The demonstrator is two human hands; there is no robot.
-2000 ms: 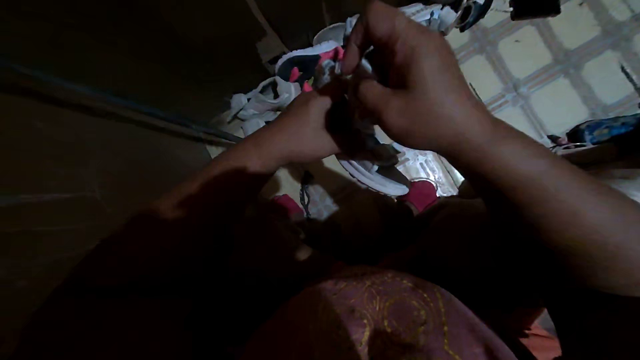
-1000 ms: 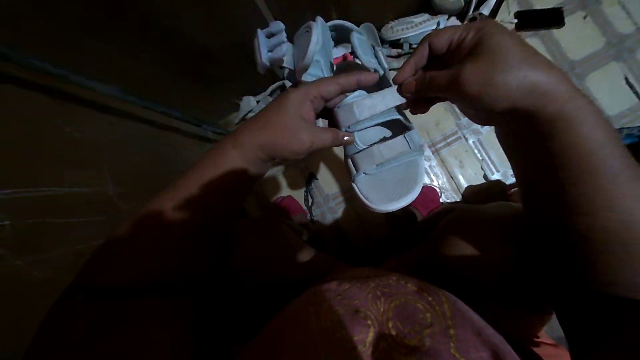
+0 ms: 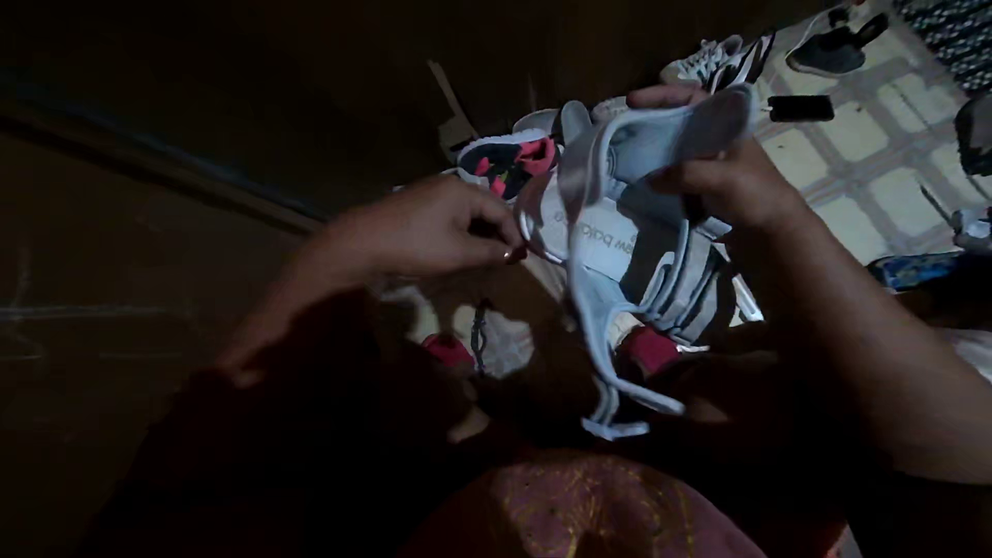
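A pale grey New Balance strap sandal [image 3: 612, 225] is held up in front of me, its straps hanging loose and its insole facing me. My right hand [image 3: 721, 170] grips its upper padded strap, thumb on the near side. At the sandal's left edge is my left hand [image 3: 457, 232], thumb and fingertips drawn together beside the sole; whether they pinch anything is unclear. Just behind the sandal lies a dark sports shoe [image 3: 504, 163] with pink parts and a white sole.
White laced shoes [image 3: 713, 66] stand farther back against a dark surface. On the tiled floor [image 3: 845, 178] at right are a black flat object [image 3: 800, 108], a dark shoe [image 3: 829, 50] and a blue patterned item [image 3: 918, 270]. A dark loop [image 3: 479, 337] lies on the floor near my lap.
The sandal has turned, with its straps now unfastened and spread; a second ago its toe pointed toward me. My right hand has shifted its hold to the upper strap.
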